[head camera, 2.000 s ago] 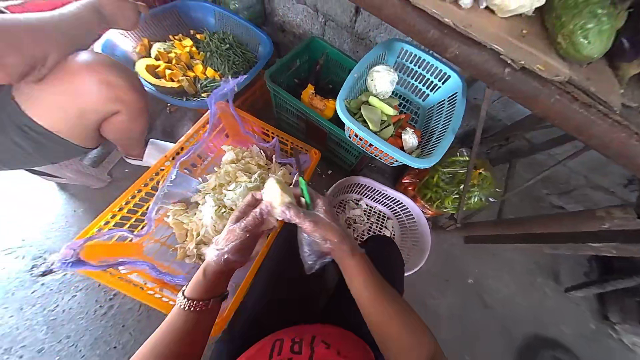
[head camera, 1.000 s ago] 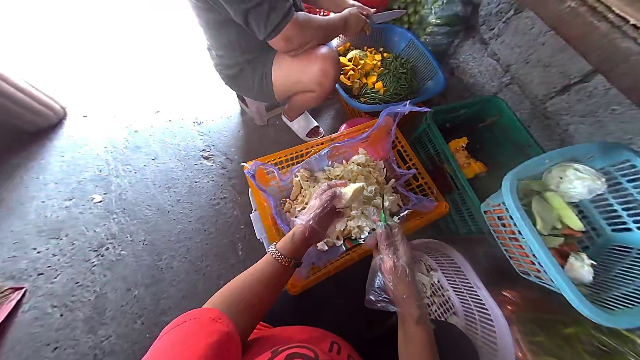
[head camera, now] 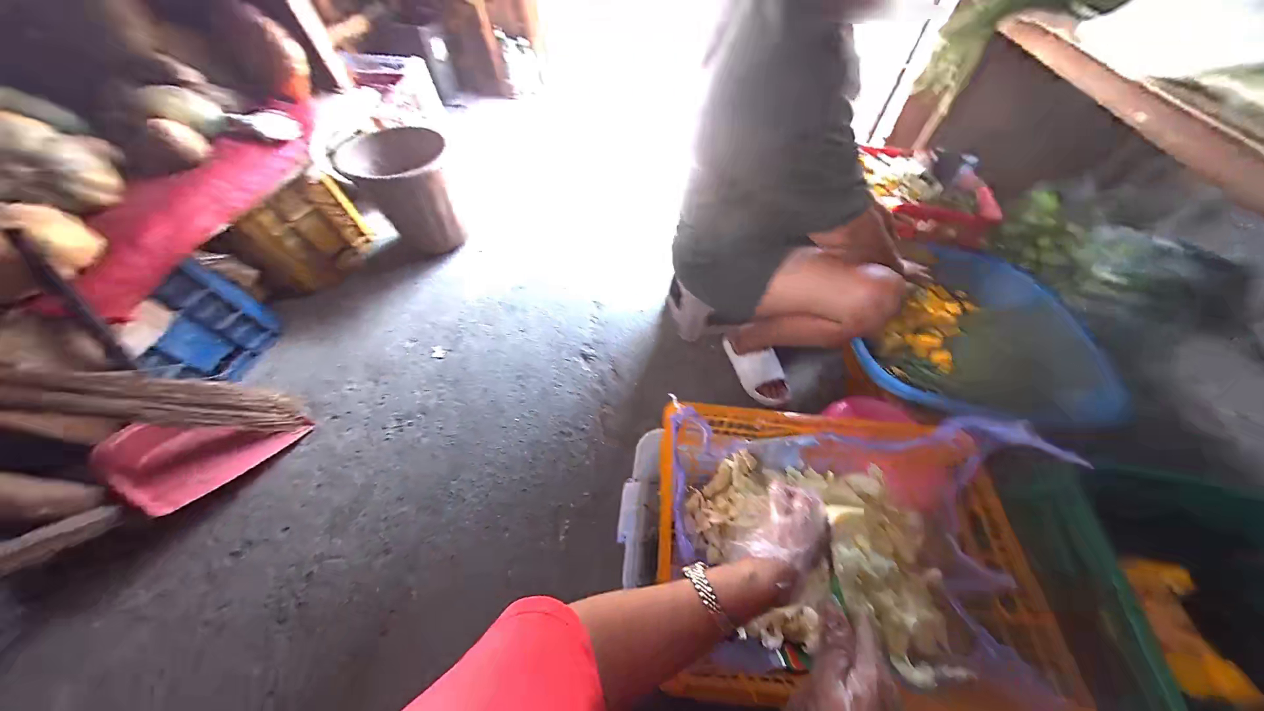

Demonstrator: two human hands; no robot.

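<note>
My left hand [head camera: 790, 528], in a clear plastic glove with a metal bracelet at the wrist, holds a pale vegetable piece [head camera: 844, 514] over the orange plastic crate [head camera: 681, 553]. Lower down, my right hand [head camera: 851, 662], also gloved, is closed on a green-handled knife [head camera: 836, 589], whose blade is hard to make out. Pale cut vegetable pieces [head camera: 879, 573] are heaped under both hands on a purple mesh bag [head camera: 973, 434] that lines the crate.
Beyond the crate, a person [head camera: 790, 197] crouches at a blue basin [head camera: 1066, 375] with cut squash. A green crate [head camera: 1116, 583] stands at right. On the left are a red dustpan [head camera: 197, 464], a broom [head camera: 158, 395], a blue crate [head camera: 217, 321] and a bin [head camera: 410, 188].
The view has swung strongly to the left, showing the broom, bin and stall. Both hands stay over the crate, with the pale piece still in my left hand.
</note>
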